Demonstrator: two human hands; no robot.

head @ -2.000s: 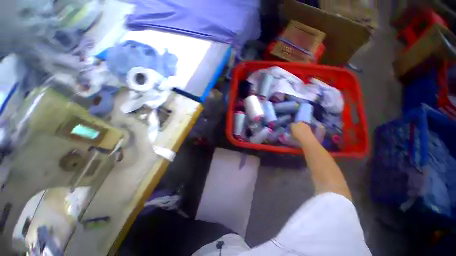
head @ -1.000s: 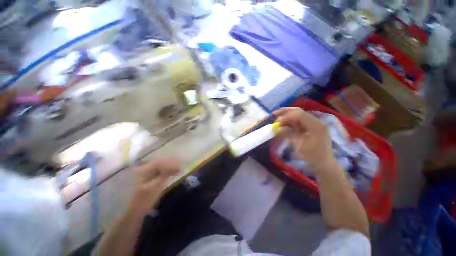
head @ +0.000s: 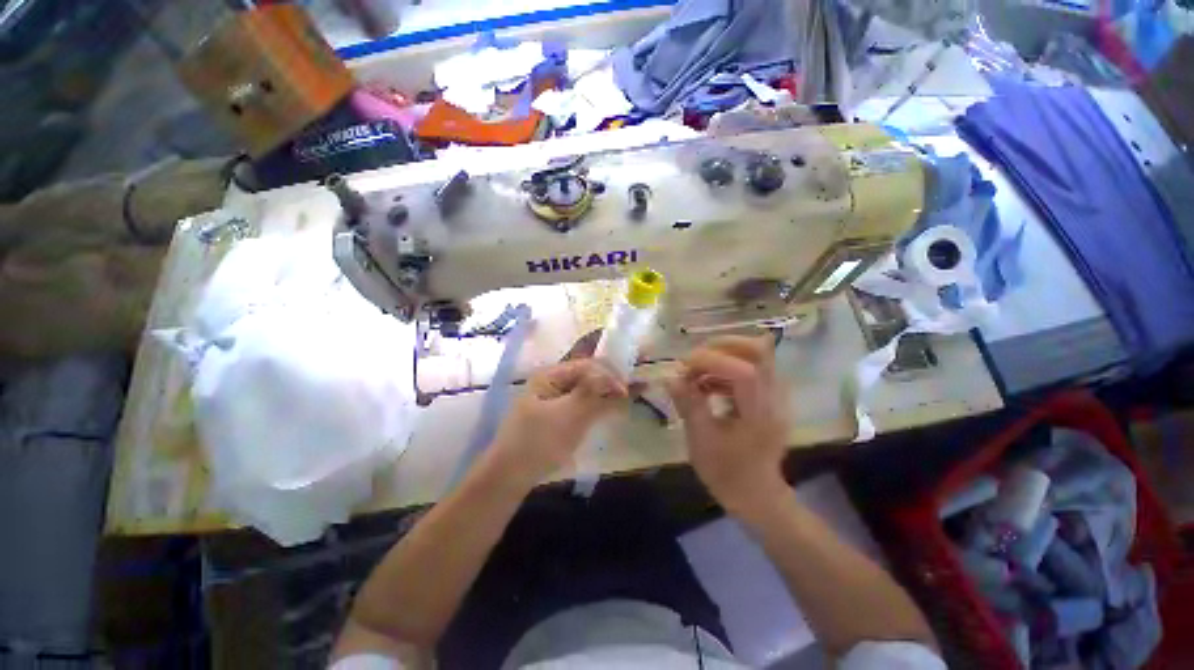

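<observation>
A white thread spool with a yellow end is upright and slightly tilted in my left hand, in front of the HIKARI sewing machine. My left fingers hold its lower part. My right hand is just right of the spool with its fingers curled and thumb and fingertips close together. Whether a thread is pinched in it is too fine to see. A pale blue-grey strip slants across the tabletop left of my left hand.
White cloth lies on the table's left. A white tape roll with a trailing end sits at the machine's right end. Purple-blue fabric lies beyond. A red crate with thread cones stands on the floor at lower right.
My right hand came up from the red crate with the spool and brought it over to the machine. The spool is now in my left hand. The view has turned left toward the machine.
</observation>
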